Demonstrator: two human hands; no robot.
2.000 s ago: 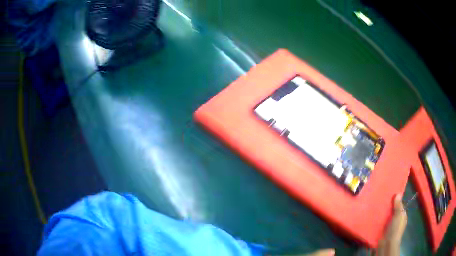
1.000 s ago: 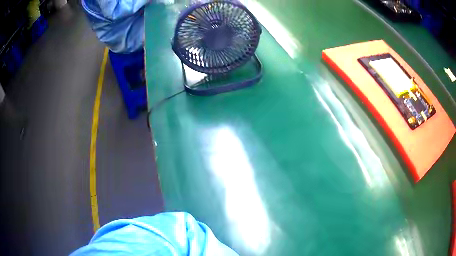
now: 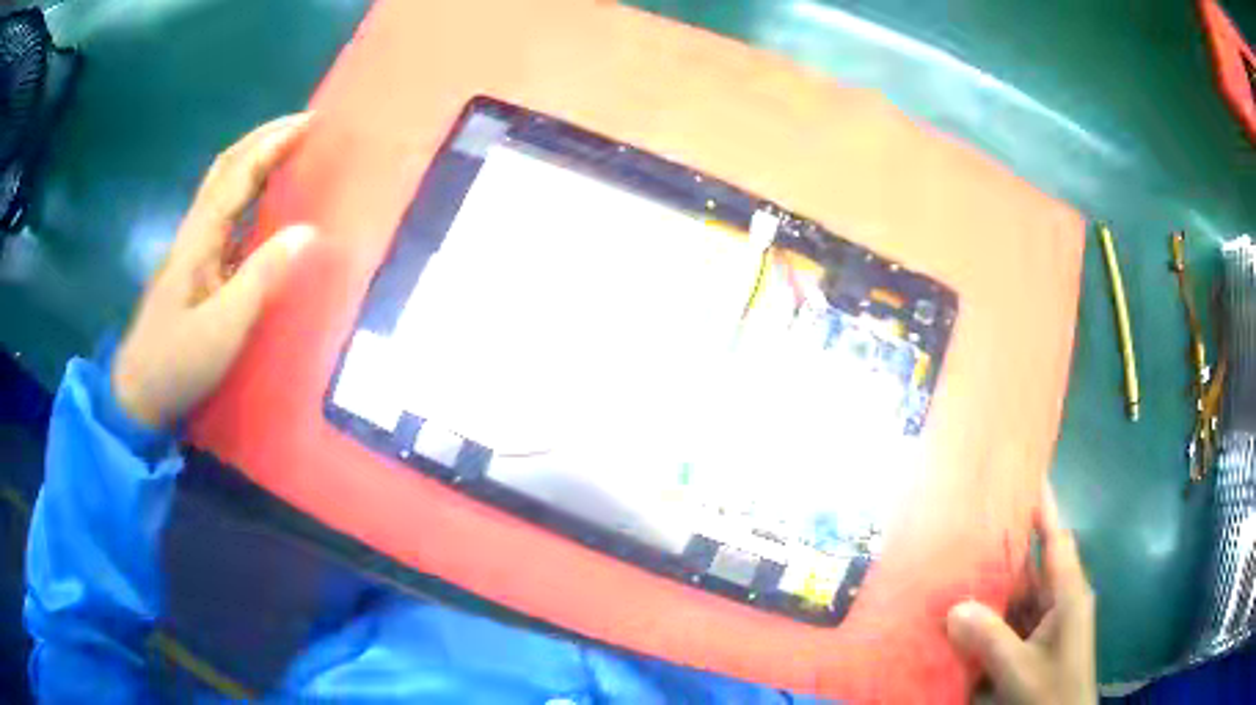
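Note:
A tablet (image 3: 413,269) lies insides up on a red-pink foam pad (image 3: 551,41). Its battery (image 3: 579,303) glares white across the middle. The mainboard (image 3: 861,344) is at the tablet's right end, partly washed out by glare. My left hand (image 3: 214,276) grips the pad's left edge, thumb on top and fingers at the edge. My right hand (image 3: 1040,627) grips the pad's lower right corner, thumb on top, its other fingers partly hidden by the pad.
On the green bench (image 3: 1157,551) to the right lie a yellow pry stick (image 3: 1121,324), golden flex cables (image 3: 1198,372) and a shiny ribbed plastic tray (image 3: 1240,455). Part of a black fan (image 3: 21,110) shows at the upper left. Another red pad (image 3: 1230,62) is at the upper right.
The view has swung from the fan and bench to a pad with a tablet close in front of me. Both my hands now show, holding the pad.

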